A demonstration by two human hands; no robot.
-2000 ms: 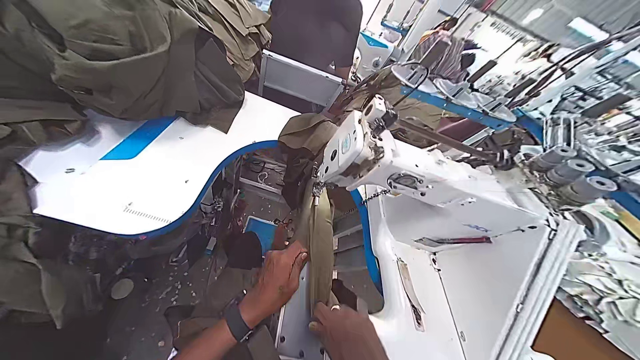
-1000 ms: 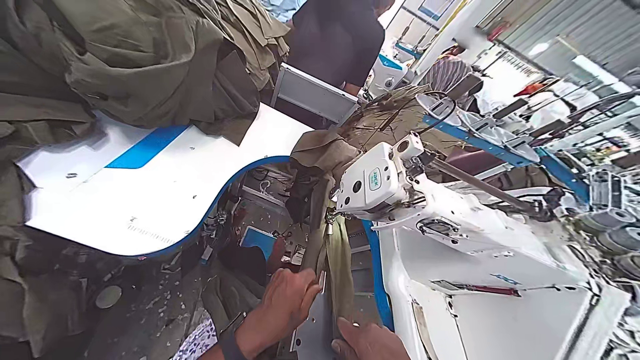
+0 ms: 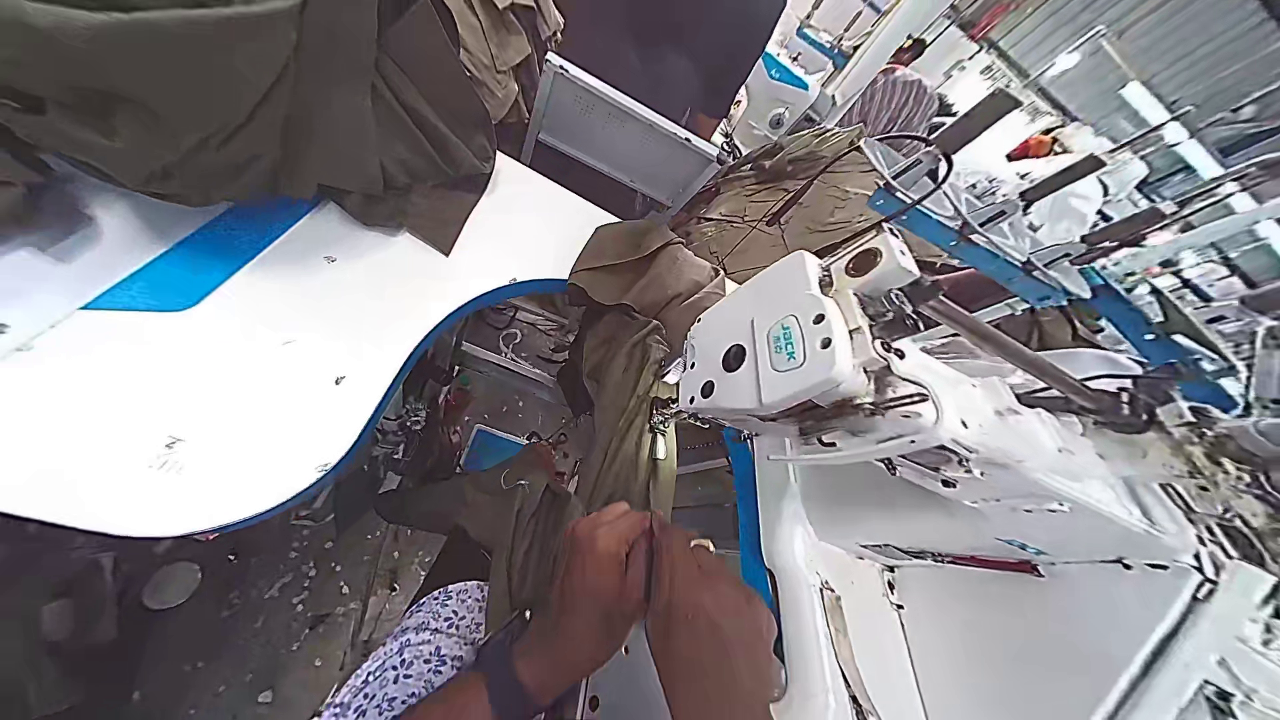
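Note:
Olive fabric [image 3: 622, 440] runs from under the head of a white Jack sewing machine [image 3: 765, 345] down to my hands. My left hand [image 3: 595, 580], with a dark band at the wrist, pinches the fabric's near end. Right beside it, touching, my right hand [image 3: 705, 610] grips the same fabric edge; a ring shows on one finger. Both hands are below the metal presser foot [image 3: 660, 430]. The fingertips and the fabric between them are partly hidden.
A white table with a blue edge [image 3: 400, 290] curves along the left, bearing heaped olive fabric [image 3: 230, 90]. A person in dark clothes [image 3: 660, 50] is beyond a metal frame [image 3: 625, 130]. A red-handled tool [image 3: 990, 565] lies on the machine's white surface at right.
My hands, apart on the fabric two seconds ago, have come together at its edge. The fabric strip between them and the presser foot looks narrower. The view has shifted closer to the machine.

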